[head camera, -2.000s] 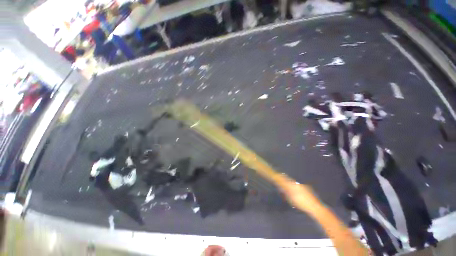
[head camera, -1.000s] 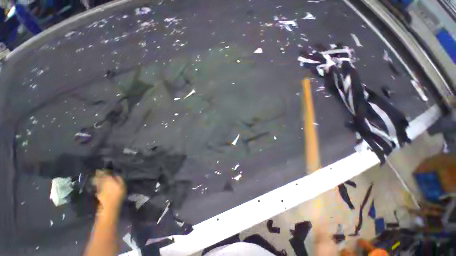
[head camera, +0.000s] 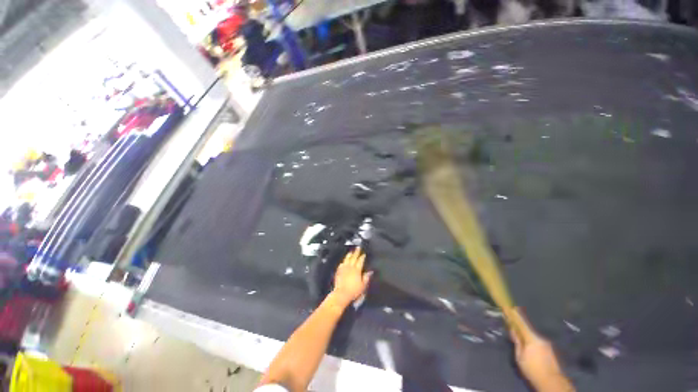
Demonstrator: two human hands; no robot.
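My right hand (head camera: 533,348) grips one end of a wooden stick (head camera: 476,243), which reaches up and left over the dark bed and is blurred at its far end. My left hand (head camera: 353,277) lies over dark scraps (head camera: 337,256) near the bed's near edge, fingers stretched forward. I cannot tell whether it holds any of them. A white scrap (head camera: 312,240) lies just left of it. Small white bits are scattered on the dark bed (head camera: 597,222).
A white rail (head camera: 222,329) edges the near side of the bed. Yellow (head camera: 34,377) and red (head camera: 88,379) crates stand on the floor at lower left. Racks and coloured goods are beyond the bed's left end.
The view has swung towards the bed's left end. The stick's far end now lies further over the bed, leaning left. The black-and-white strip bundle is out of view.
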